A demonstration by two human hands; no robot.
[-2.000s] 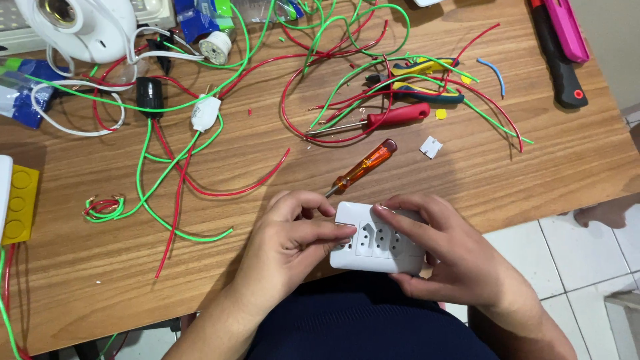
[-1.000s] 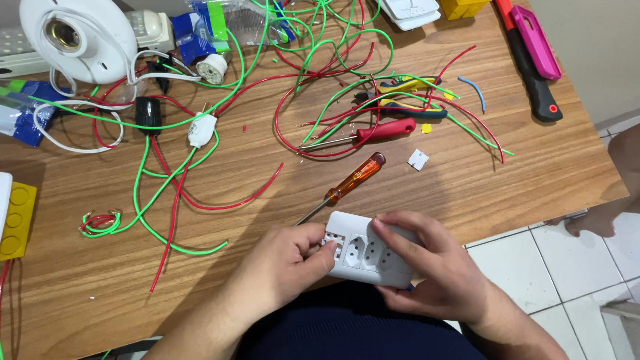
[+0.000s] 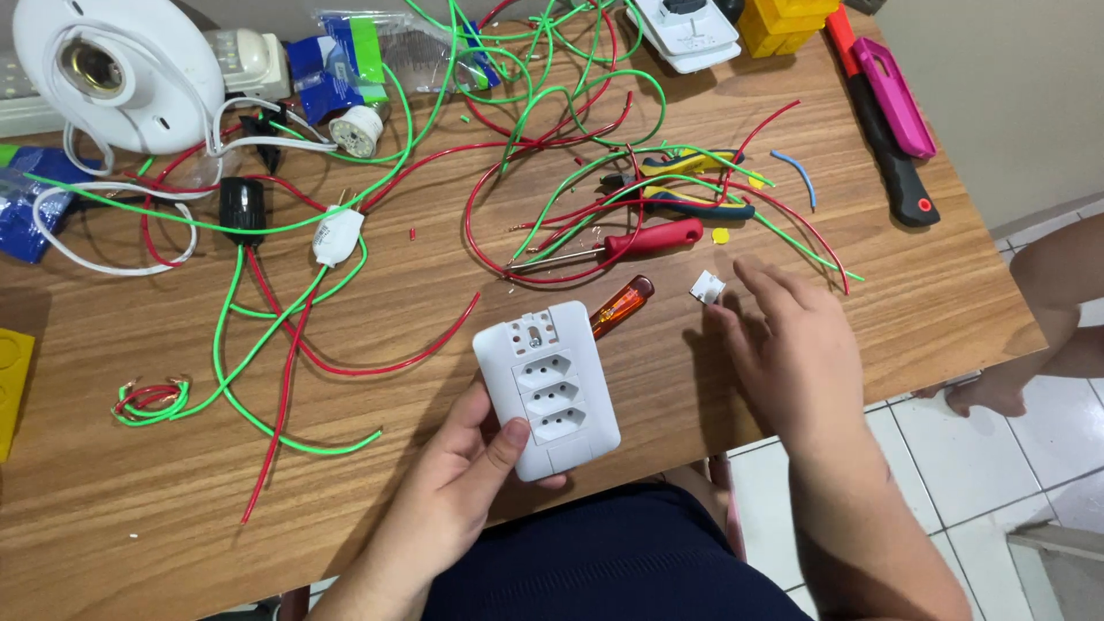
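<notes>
My left hand (image 3: 474, 466) grips a white wall socket plate (image 3: 582, 371) by its lower left side, above the table's near edge. Three sockets run down the plate, and its top slot shows a screw in an uncovered frame. Over the wood my right hand (image 3: 780, 336) is spread, its thumb and fingers around a small white square cover (image 3: 707, 287); whether they touch it I cannot tell. Behind the plate lies an orange-handled screwdriver (image 3: 623, 306), its shaft hidden. A red-handled screwdriver (image 3: 654, 239) rests farther back beside yellow-and-blue pliers (image 3: 699, 203).
Red and green wires (image 3: 552, 142) tangle across the wooden table (image 3: 414, 517). A white plug (image 3: 339, 235), a black lamp socket (image 3: 241, 210) and a white lamp base (image 3: 172, 78) are at left. A black-and-red handled tool (image 3: 897, 164) lies beside a pink case (image 3: 897, 99). Another person's leg (image 3: 1056, 285) is at right.
My right hand has let go of the socket plate and moved right to the small white cover. My left hand has the plate alone, now turned more upright in view.
</notes>
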